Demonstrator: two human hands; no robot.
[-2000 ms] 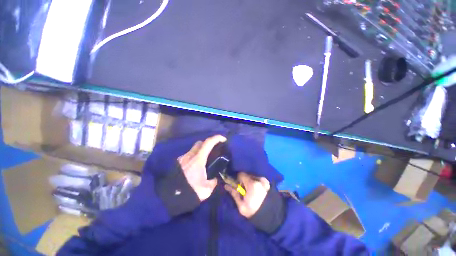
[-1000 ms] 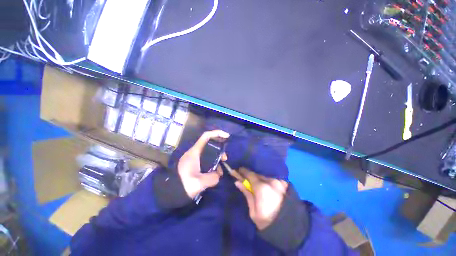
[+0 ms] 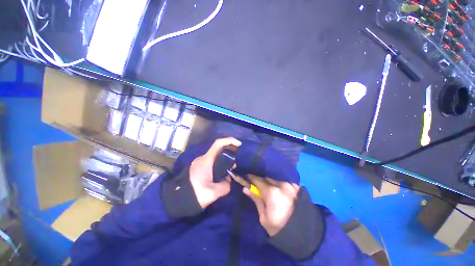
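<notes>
My left hand [image 3: 203,176] holds a dark phone-sized unit [image 3: 223,165] over my lap, with thumb and fingers around its edges. A light line shows near the unit's upper end. My right hand [image 3: 276,200] is closed on a small tool with yellow handles [image 3: 254,190], which look like pliers or cutters. The tool's metal tip meets or nearly meets the unit's lower right edge. Whether the jaws grip anything is too small to tell. Most of the handles are hidden in my right hand.
The dark bench [image 3: 271,67] has a green front edge. On it lie a white block [image 3: 115,36], white cables [image 3: 36,39], a long rod [image 3: 378,109], a black-handled tool [image 3: 406,67], a yellow knife [image 3: 426,122] and a board tray [image 3: 442,26]. Below left stands a carton of units [image 3: 70,101].
The view has swung, so the bench things sit further right than two seconds ago. The unit has tilted in my left hand, and the tool has moved slightly along its edge.
</notes>
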